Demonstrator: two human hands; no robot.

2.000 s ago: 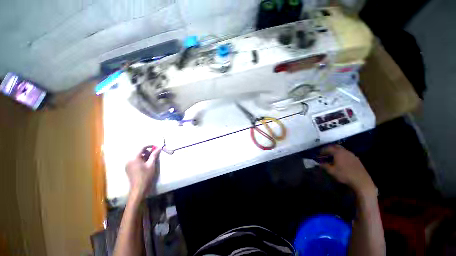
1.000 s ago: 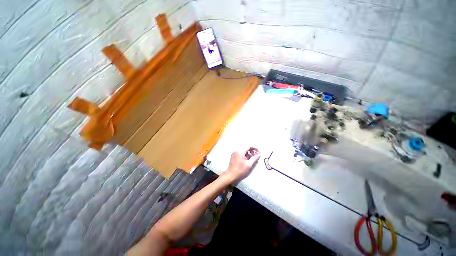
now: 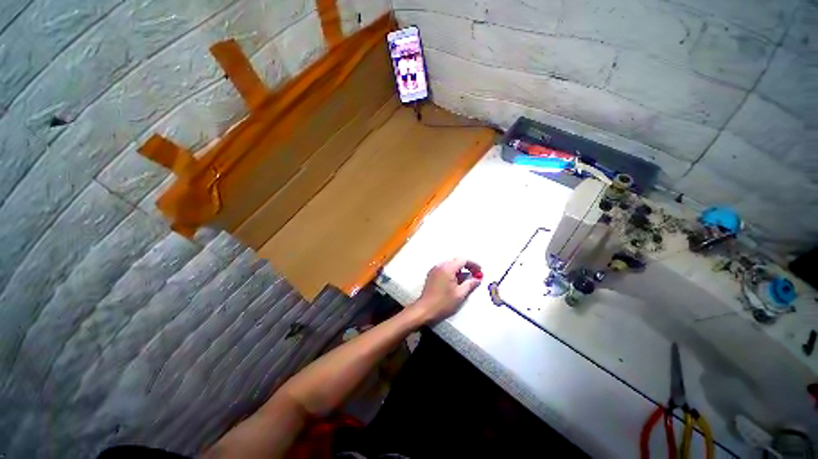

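My left hand (image 3: pixel 448 289) is over the white table (image 3: pixel 430 255) near its left front edge. Its thumb and index finger are curled together, with a small reddish spot at the tips. Whether anything is held between them cannot be told. The sewing machine head (image 3: pixel 574 220) stands to the right of my hand, apart from it. The presser foot area (image 3: pixel 556 282) is under its nose. No thread can be made out. The scissors (image 3: pixel 677 376) lie at the lower right, with red and yellow handle loops cut off by the picture's edge. My right hand is not in view.
A cardboard guard (image 3: pixel 341 202) with orange tape borders the table's left side. A lit phone (image 3: pixel 409 64) stands upright at its back corner. A dark grey tray (image 3: pixel 641 170) with tools is behind the machine. A blue round piece (image 3: pixel 780 291) sits on the machine arm.
The view has swung left, bringing the cardboard guard into sight and leaving my right hand out. My left hand remains near the table's left front edge with its fingers curled.
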